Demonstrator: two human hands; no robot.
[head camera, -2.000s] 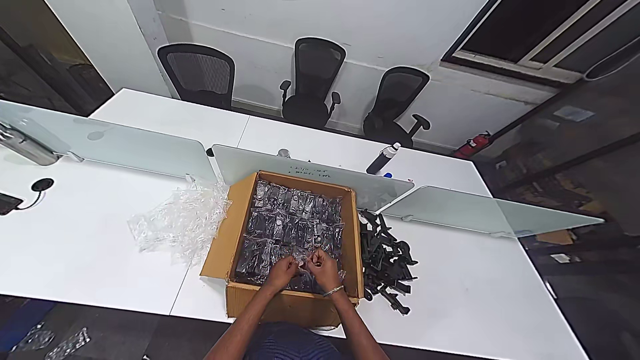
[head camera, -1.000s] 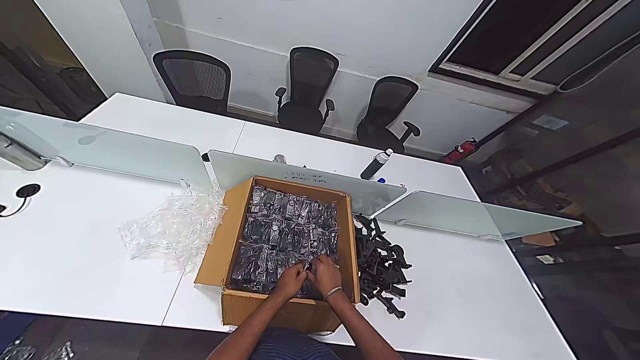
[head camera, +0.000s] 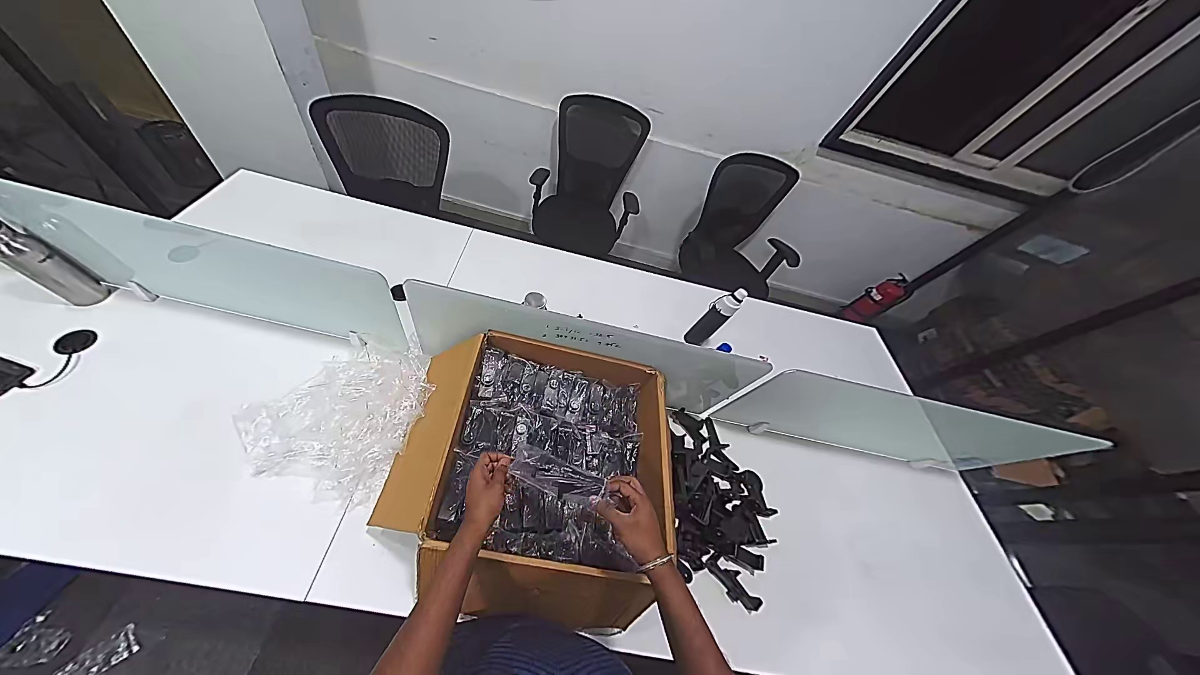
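Note:
A clear plastic bag (head camera: 555, 472) is stretched between my two hands, above the open cardboard box (head camera: 534, 592). My left hand (head camera: 487, 487) pinches its left end, and my right hand (head camera: 633, 516), with a bracelet at the wrist, grips the other. Whether anything is inside this bag cannot be told. Rows of dark parts wrapped in clear plastic (head camera: 562, 394) fill the box beneath. Against the box's right side lies a heap of loose black plastic parts (head camera: 722, 506). A pile of crumpled clear plastic bags (head camera: 328, 422) rests by the open left flap.
Frosted glass dividers (head camera: 281, 286) cross the white table (head camera: 187, 441) behind the box. Beyond them stands a bottle with a white cap (head camera: 715, 316). A steel bottle (head camera: 56, 267) is at the far left. Mesh chairs (head camera: 600, 159) line the far side, near a fire extinguisher (head camera: 877, 298).
My hands were close together over the front of the box; now they are apart, with the clear bag spread between them.

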